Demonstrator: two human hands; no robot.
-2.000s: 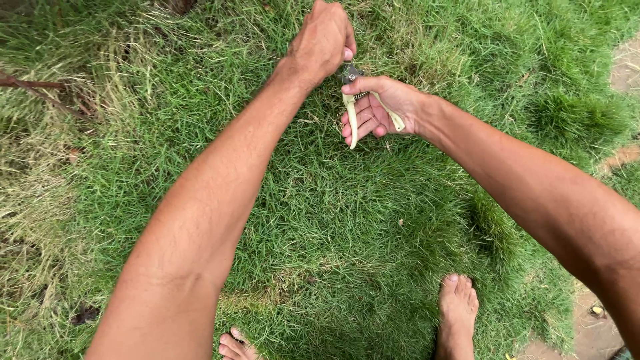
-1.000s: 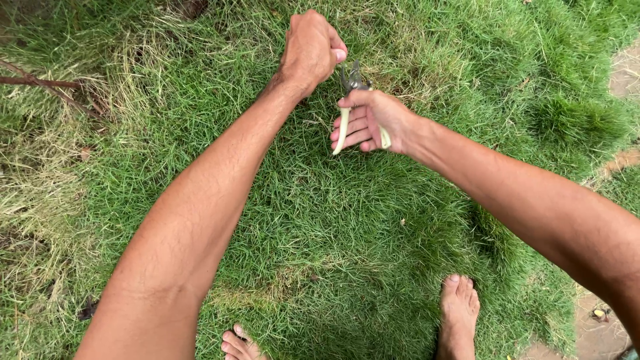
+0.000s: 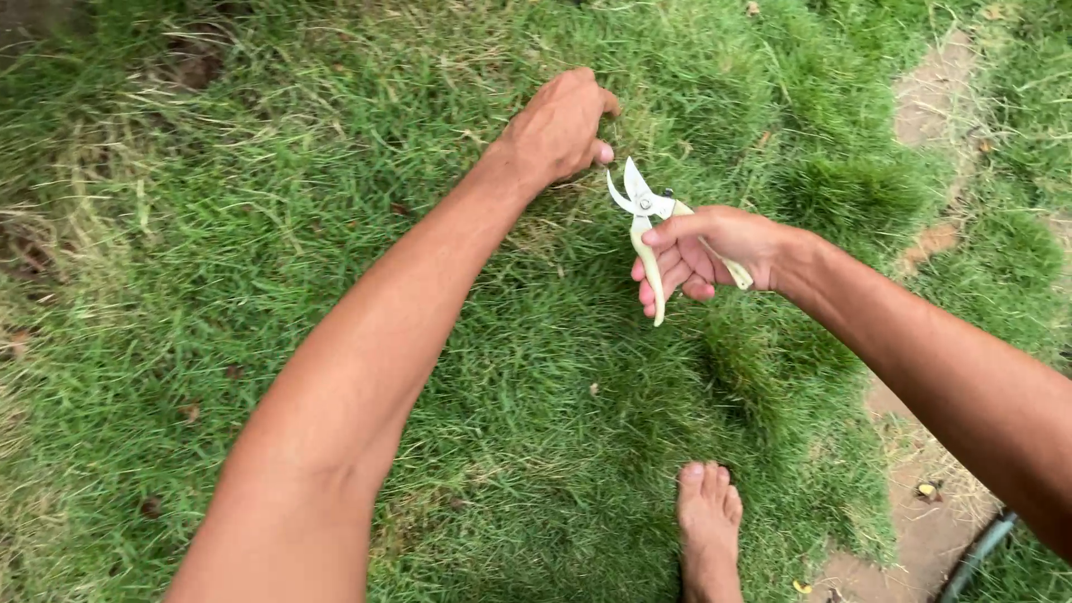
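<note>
My right hand holds a pair of pruning shears with cream handles, which lie across the palm with the thumb on one handle. The metal blades stand apart and point up toward my left hand. That hand is just up and left of the blade tips, over the grass. Its thumb and forefinger reach to the right, with a small gap between their tips. Thin blades of grass show near them; whether the fingers pinch any of it I cannot tell. Its other fingers are curled and partly hidden.
A bare foot stands on the grass at the lower middle. Stone paving runs down the right side, with a dark green hose at the lower right corner. Dry, straw-coloured grass grows at the left.
The blades of the shears, blurred a second ago, now show plainly apart. The view has shifted, and only one foot shows where there were two.
</note>
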